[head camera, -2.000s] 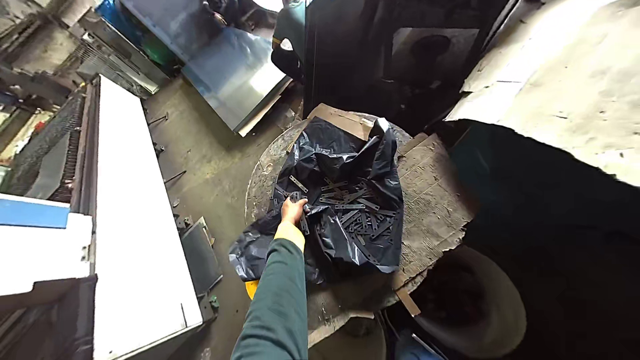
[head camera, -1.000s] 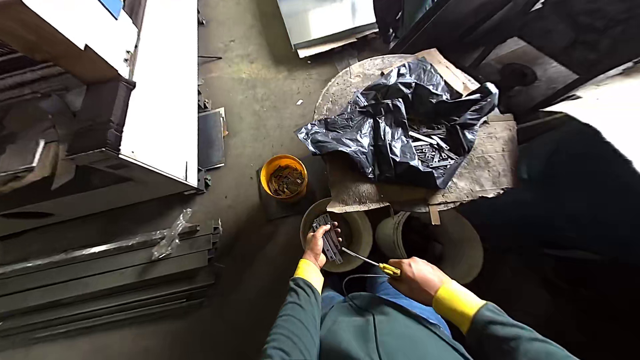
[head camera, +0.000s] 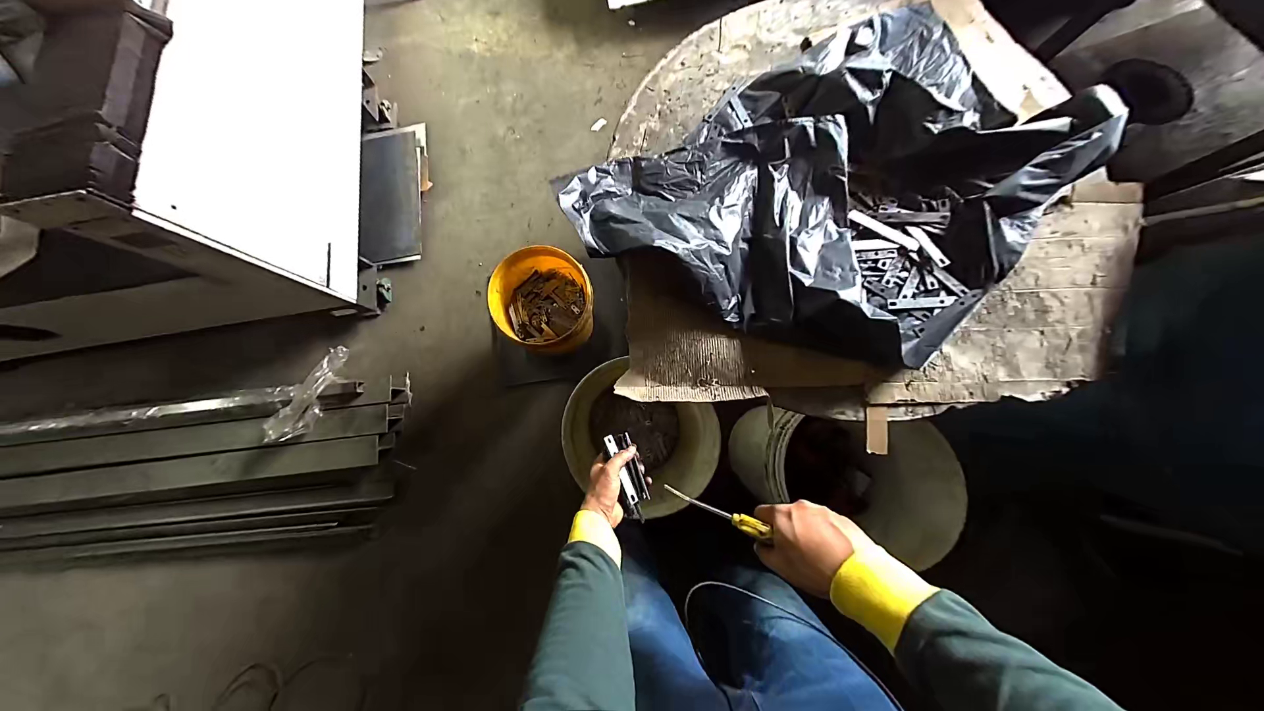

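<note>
My left hand (head camera: 608, 484) grips a small bundle of slotted metal strips (head camera: 626, 474) above a round pale bucket (head camera: 703, 449). My right hand (head camera: 808, 545) holds a screwdriver (head camera: 752, 526) by its yellow handle, its shaft pointing left toward the strips without touching them. Beyond the bucket, a black plastic bag (head camera: 795, 207) lies crumpled on a cardboard-covered round table (head camera: 681, 370), with many loose metal strips (head camera: 913, 262) showing in its opening. The undersides of the held strips are hidden.
A yellow bucket (head camera: 585, 331) with metal pieces stands left of the table. Another pale bucket (head camera: 765, 449) lies under the table's near edge. Long metal profiles (head camera: 188, 449) are stacked at the left, below a white-topped bench (head camera: 257, 128). A dark panel (head camera: 391, 196) is beside the bench.
Two seconds ago my left hand was at the strips in the bag; now it holds a bundle over the bucket. The screwdriver's tip has come away from the strips since one second ago. The view has shifted.
</note>
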